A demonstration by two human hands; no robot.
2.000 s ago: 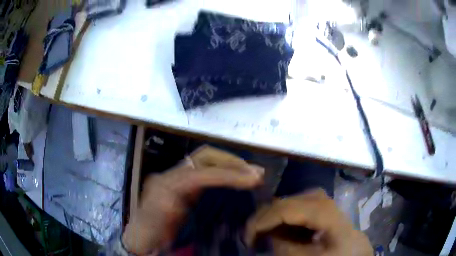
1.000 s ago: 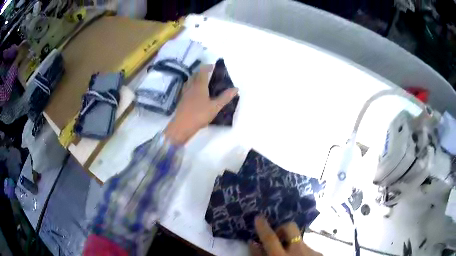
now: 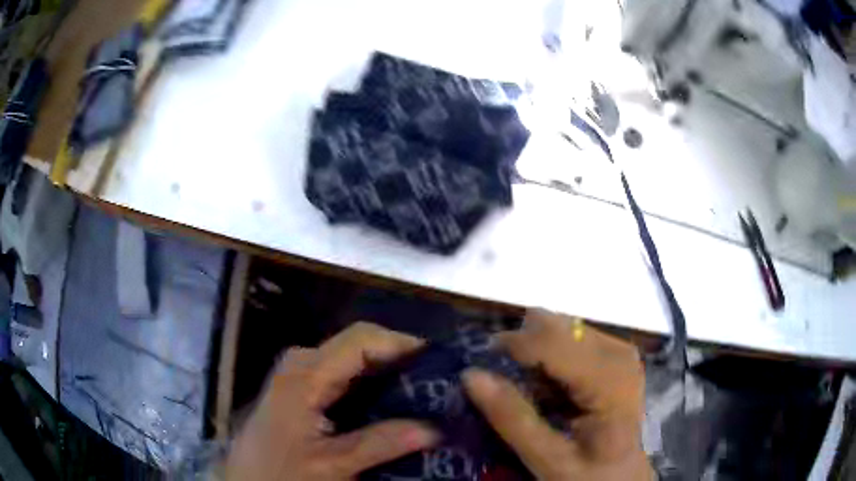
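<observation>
A navy patterned fabric piece (image 3: 427, 395) with pale letters is held over the lap, below the table's front edge. My left hand (image 3: 324, 404) grips its left side, thumb on top. My right hand (image 3: 573, 390), with a ring, grips its right side, thumb on top. The hands and piece are somewhat blurred, and its lower part is cut off by the picture's edge. More patterned cut pieces (image 3: 413, 155) lie overlapping on the white table in front.
Snips (image 3: 762, 261) with dark red handles lie at right. A narrow dark strip (image 3: 643, 230) trails over the table's front edge. The sewing machine's pale bed (image 3: 723, 141) is at upper right. Tied bundles (image 3: 108, 89) lie at far left. The wooden table edge (image 3: 310, 266) runs above my hands.
My left hand has moved from the small dark piece at the table's back left to over the lap. My right hand has left the pieces on the table. Both now hold a patterned piece.
</observation>
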